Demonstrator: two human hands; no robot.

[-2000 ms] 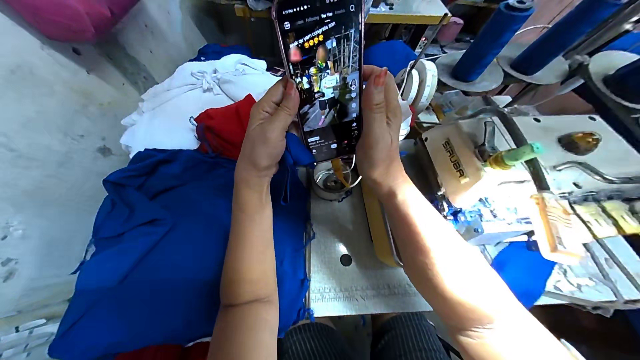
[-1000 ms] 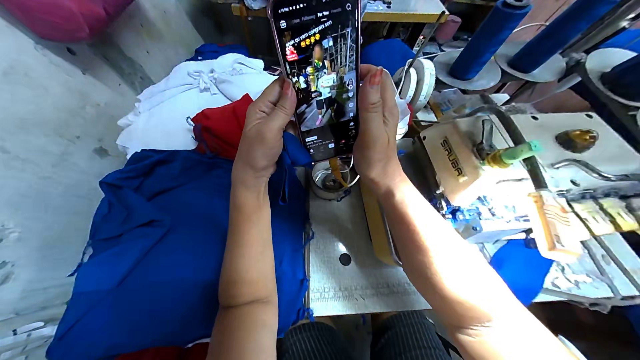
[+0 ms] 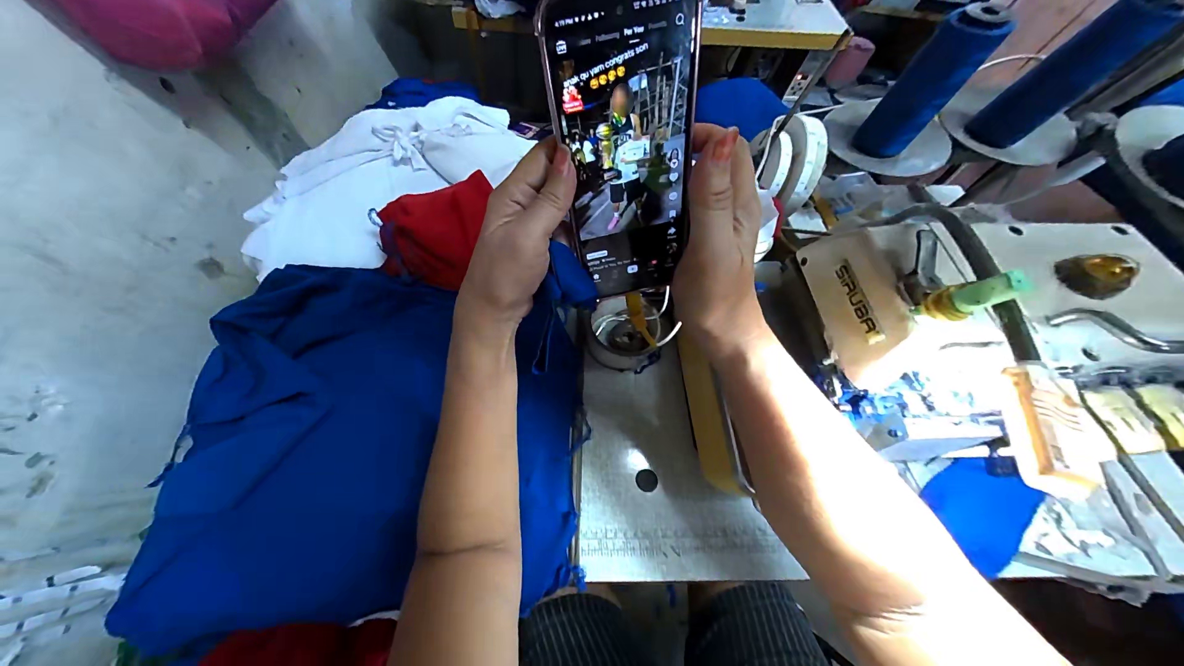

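Observation:
A smartphone [image 3: 624, 139] with a lit screen is held upright between my two hands. My left hand [image 3: 523, 227] grips its left edge, thumb at the front, and my right hand [image 3: 721, 227] grips its right edge, thumb raised along the side. Below the phone a small round metal dish [image 3: 627, 338] sits on the pale work table [image 3: 666, 546]. Blue fabric [image 3: 342, 444] lies piled under and left of my left forearm, with red cloth [image 3: 439, 227] and white garments [image 3: 361, 171] behind it.
At the right stands a Siruba sewing machine [image 3: 856, 305], with scraps of blue thread near its foot. Blue thread cones [image 3: 934, 79] stand on round holders behind it. A white-topped table [image 3: 777, 23] is at the back, a grey wall [image 3: 92, 231] at the left.

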